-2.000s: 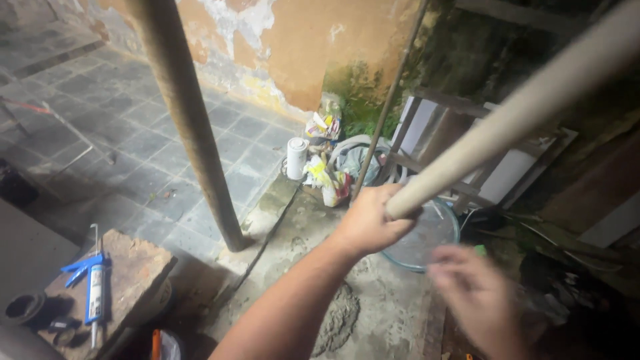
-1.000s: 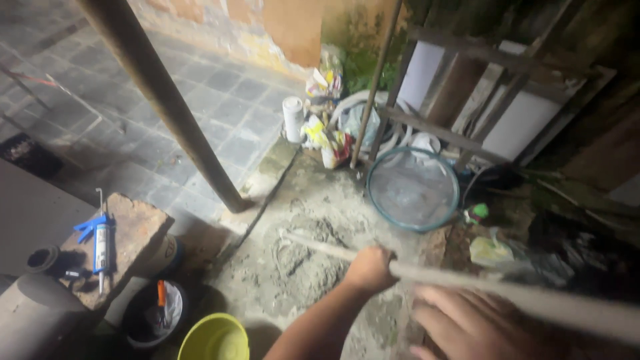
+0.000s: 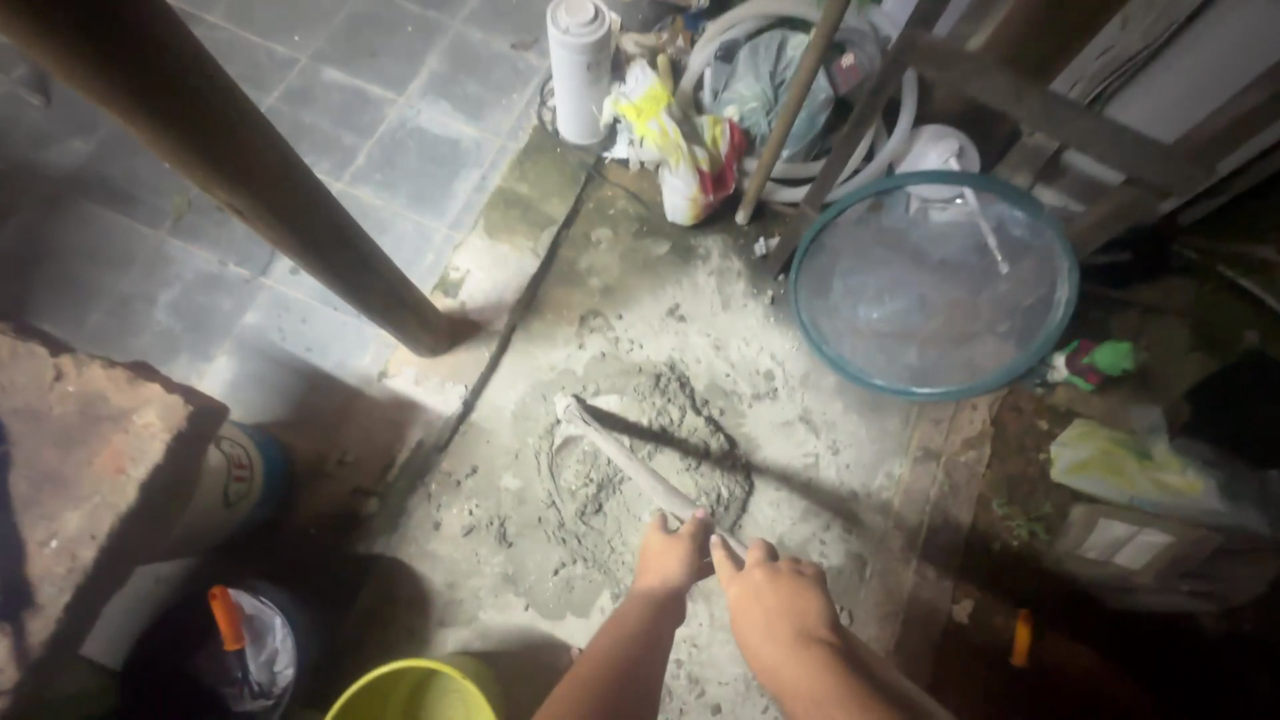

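Observation:
My left hand (image 3: pixel 675 553) grips a hoe's pale wooden handle (image 3: pixel 640 470) at the lower centre. Just right of it, my right hand (image 3: pixel 778 590) is closed around the same handle. The hoe's head (image 3: pixel 572 420), coated in grey, rests in a patch of wet mortar (image 3: pixel 680 420) on the concrete floor. Its blade is partly hidden by the mortar. A round sieve with a teal rim (image 3: pixel 800 300) lies to the upper right of the mortar.
A thick post (image 3: pixel 300 200) stands at left. A yellow bucket (image 3: pixel 420 690) and a dark bucket holding an orange-handled tool (image 3: pixel 228 618) are at lower left, near a rough slab (image 3: pixel 90 440). A white bottle (image 3: pixel 580 75), plastic bags (image 3: pixel 680 150) and a thin pole (image 3: pixel 790 115) are at the top.
The hoe handle, raised across the upper right two seconds ago, is now low with its head in the mortar. My right hand, off the handle at first, is now on it. The view has tilted down.

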